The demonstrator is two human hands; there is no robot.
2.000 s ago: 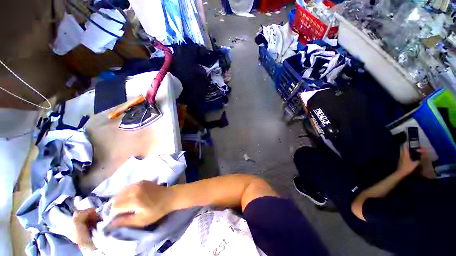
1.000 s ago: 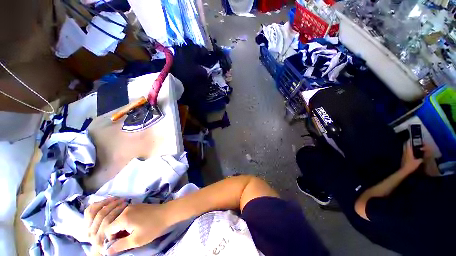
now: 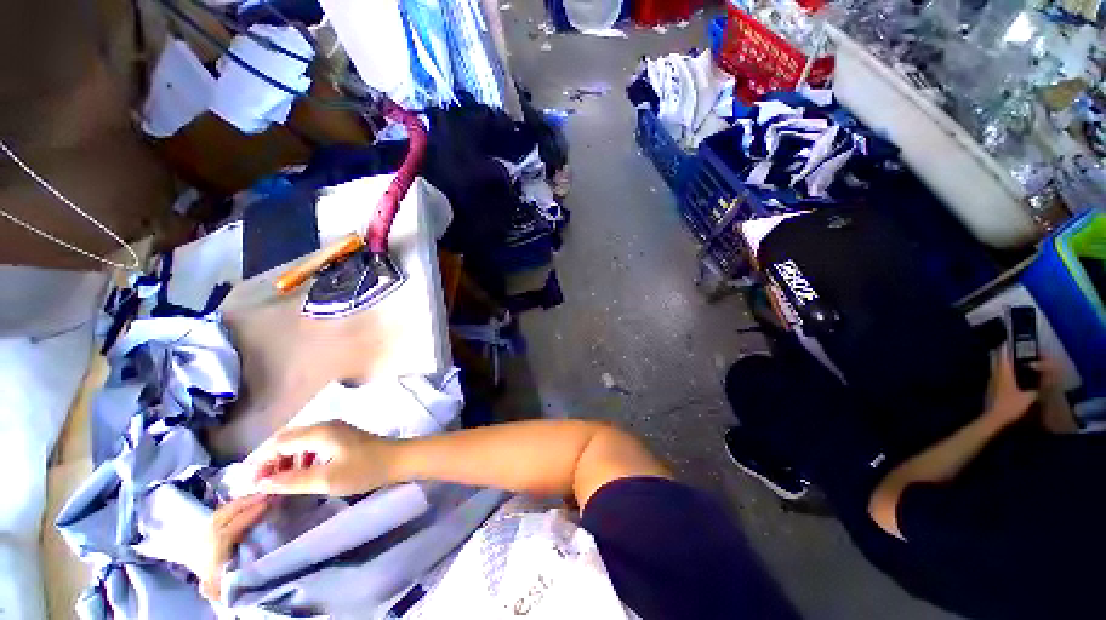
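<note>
A heap of pale grey-blue fabric pieces [image 3: 176, 363] lies at the left and runs down to the lower edge. A smoother grey fabric piece [image 3: 334, 543] lies across the front, towards my lap. My left hand [image 3: 231, 540], only partly visible at the lower left, holds this piece at its left end. My right hand [image 3: 318, 460] is just above and right of it, palm side partly turned up, fingers bent over the fabric. Whether its fingertips pinch anything is too blurred to tell.
A steam iron [image 3: 353, 285] with a red-wrapped hose [image 3: 394, 194] rests on the pale table [image 3: 303, 345], beside an orange-brown stick [image 3: 319, 263] and a dark cloth [image 3: 279, 230]. A person in black [image 3: 873, 303] holds a phone at right. Blue crates [image 3: 710, 200] stand across the aisle.
My right hand has lifted off the fabric and turned, its fingers now bent. My left fingers show again beside it. The grey piece now lies smoother across the front.
</note>
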